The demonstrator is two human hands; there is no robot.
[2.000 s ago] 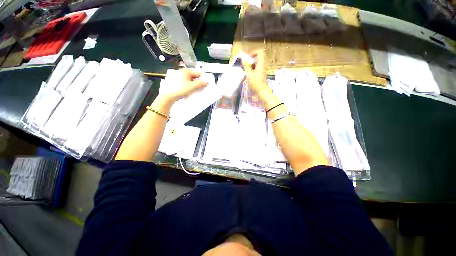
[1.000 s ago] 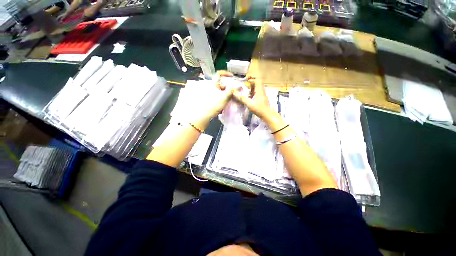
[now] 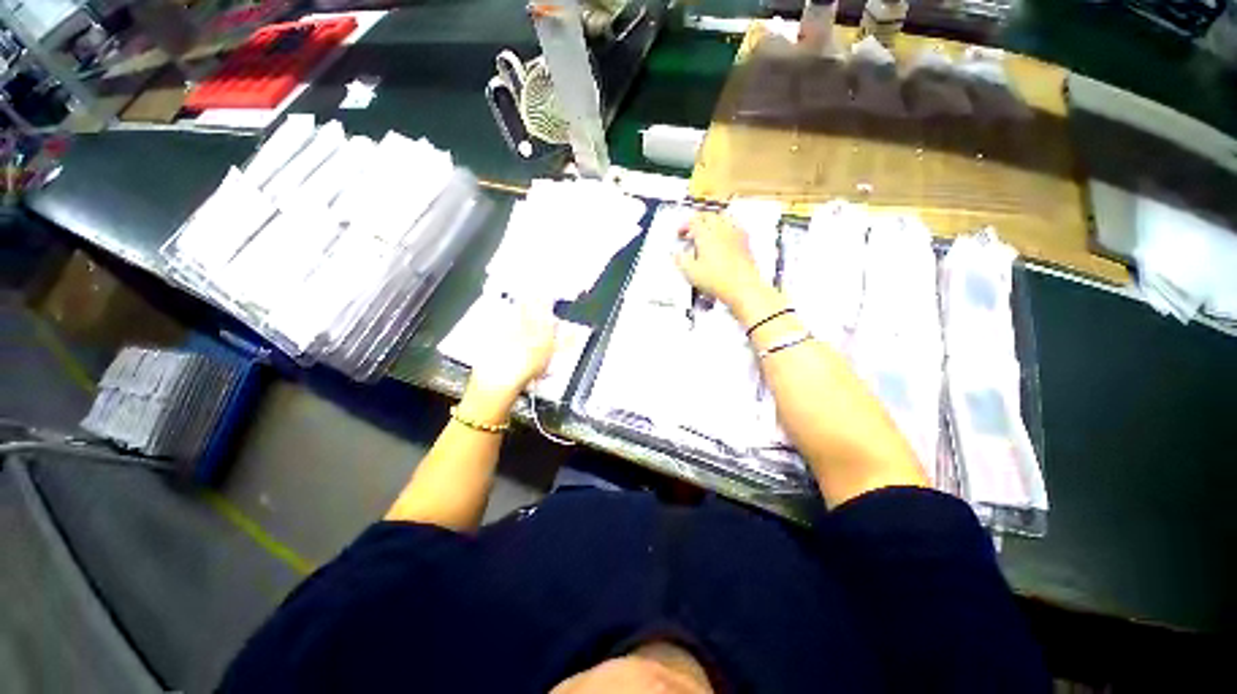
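A clear blister tray (image 3: 1034, 393) lies in front of me, filled with white protective sleeves; phones show faintly through some on its right side. My right hand (image 3: 719, 258) is over the upper left part of the tray, fingers bent down at a dark thing; whether it grips this cannot be told. My left hand (image 3: 516, 346) lies on the lower part of the pile of empty sleeves (image 3: 563, 237), left of the tray. Its fingers are overexposed against the white, so its grip cannot be told.
Stacked trays of bagged phones (image 3: 332, 231) stand at the left. Behind are a metal post (image 3: 570, 88), a small fan (image 3: 540, 102), a yellow-brown board (image 3: 895, 176) with a clear tray, and a red tray (image 3: 271, 65). A blue crate (image 3: 231, 407) of grey trays is at lower left.
My hands have parted from around a sleeved item at the tray's back. My left hand has moved down onto the sleeve pile, my right over the tray. The view has shifted.
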